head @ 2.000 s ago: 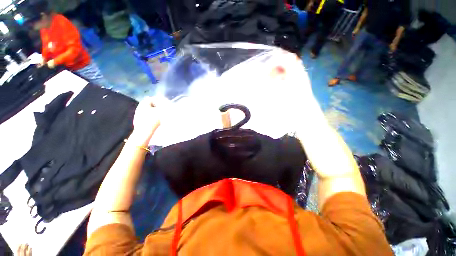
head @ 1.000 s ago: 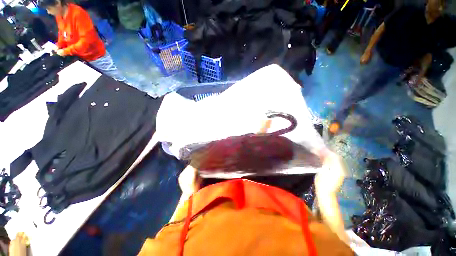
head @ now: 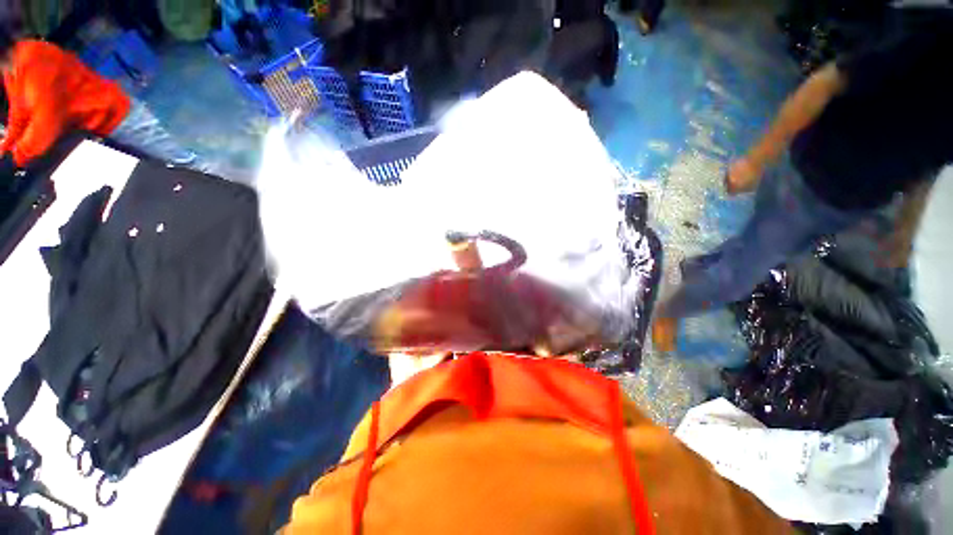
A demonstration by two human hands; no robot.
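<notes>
A dark garment (head: 481, 313) hangs close in front of my chest, looking reddish and grey under clear plastic. Its black hanger hook (head: 510, 251) rises above the collar, beside the tan end of a post (head: 463, 252). A bright white stack of poly bags (head: 523, 157) lies behind the hook. A small blurred part of my left hand (head: 414, 366) shows at the garment's lower edge, against my apron; its fingers are hidden. My right hand cannot be made out.
Black garments (head: 157, 303) lie on the white table (head: 199, 449) at left. Blue crates (head: 387, 101) stand beyond the bags. A person (head: 857, 136) leans in at right near glossy bagged garments (head: 836, 345). A printed white sack (head: 805, 465) lies lower right.
My arms have drawn down and in from the spread bag, mostly out of sight. Clear plastic now covers the garment's upper part. The person at right has come nearer.
</notes>
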